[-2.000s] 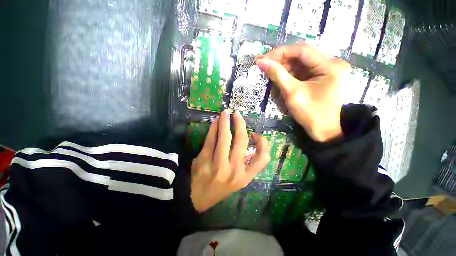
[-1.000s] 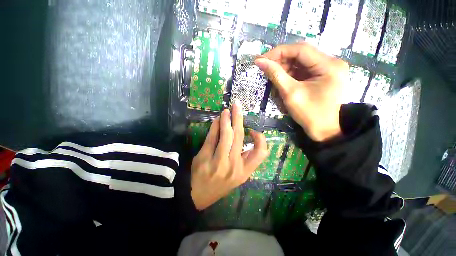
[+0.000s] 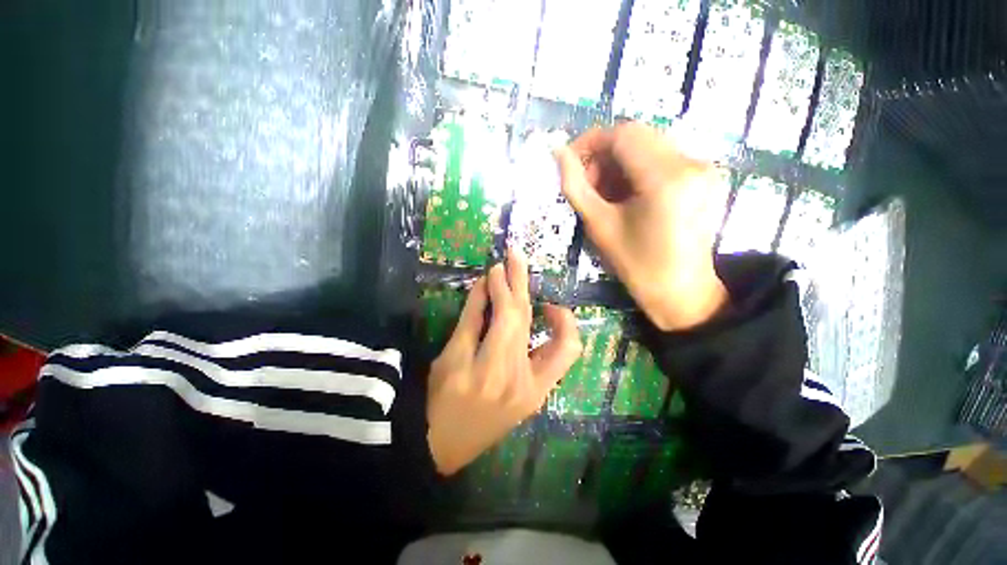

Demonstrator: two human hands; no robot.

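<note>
A patterned white sheet (image 3: 540,226) lies over a board in the second pocket of a middle row of the clear tray (image 3: 403,166). My right hand (image 3: 646,215) pinches near the sheet's upper right corner with thumb and forefinger; glare hides the exact edge. My left hand (image 3: 491,370) has its fingertips at the sheet's lower left edge, with the thumb apart and a small pale bit near the thumb and forefinger. A bare green circuit board (image 3: 458,210) lies in the pocket to the left. More green boards (image 3: 591,370) lie nearer, partly under my left hand.
Covered white boards (image 3: 652,61) fill the far row. A hazy translucent sheet (image 3: 237,155) lies to the left. A white-silver stack (image 3: 872,315) lies slanted at the right. Ridged stacked trays (image 3: 928,50) stand at the far right. Something red shows at the left edge.
The whole view has shifted slightly, with the tray lower in the picture. Glare on the sheet is stronger. Both hands keep nearly the same places on the sheet.
</note>
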